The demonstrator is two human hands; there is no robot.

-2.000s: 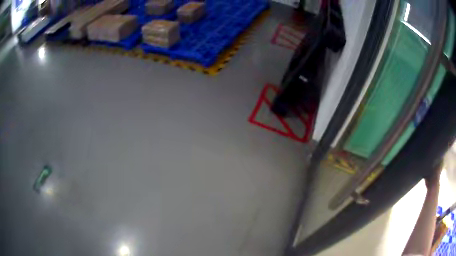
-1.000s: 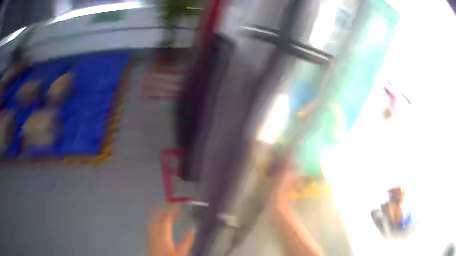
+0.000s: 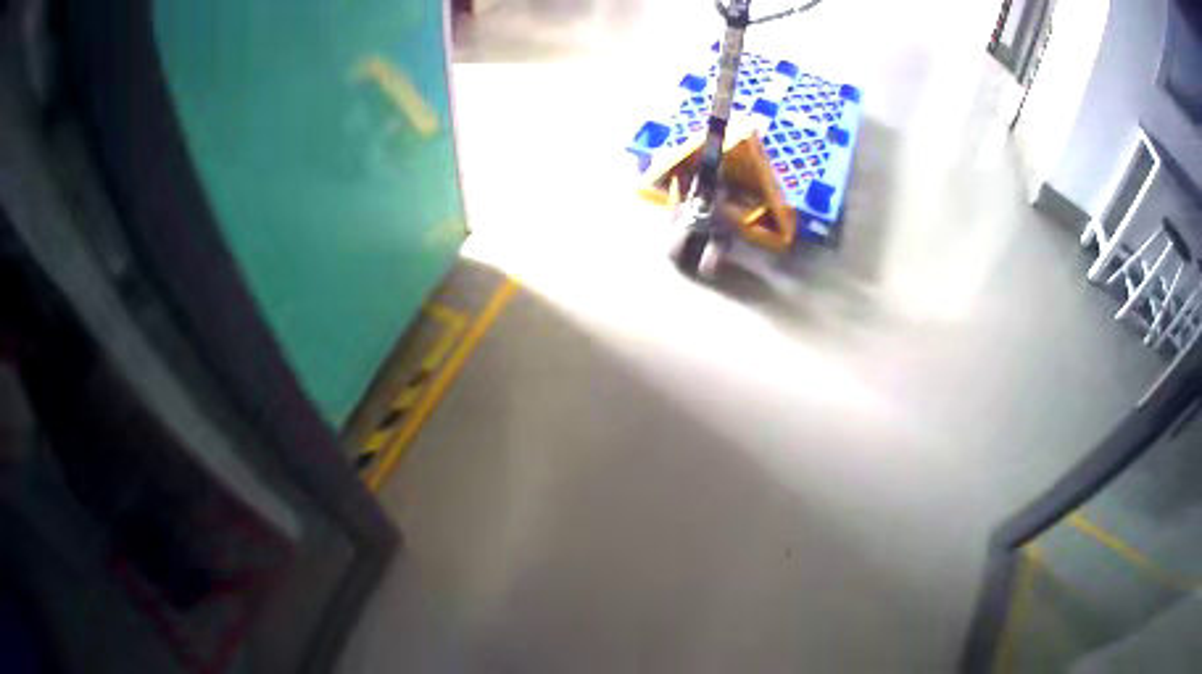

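Observation:
No hand of mine shows in the head view. A hand pallet truck (image 3: pixel 763 183) with an orange-yellow body stands ahead at the upper middle. Its dark tiller (image 3: pixel 722 95) rises upright, its top cut off by the picture's edge, with small wheels at its foot. A blue lattice plastic pallet (image 3: pixel 817 138) lies behind the truck's body; no load shows on it. The forks are hidden.
A dark door frame (image 3: pixel 251 342) runs down the left, another frame edge (image 3: pixel 991 619) stands at lower right. A green panel (image 3: pixel 316 171) stands at left beside yellow-black floor tape (image 3: pixel 419 395). White-legged stools (image 3: pixel 1160 283) stand by the right wall.
The view has swung right through the doorway. The blue floor area with cartons has left the picture, and the pallet truck with pallet has come in. Both hands have gone out of view.

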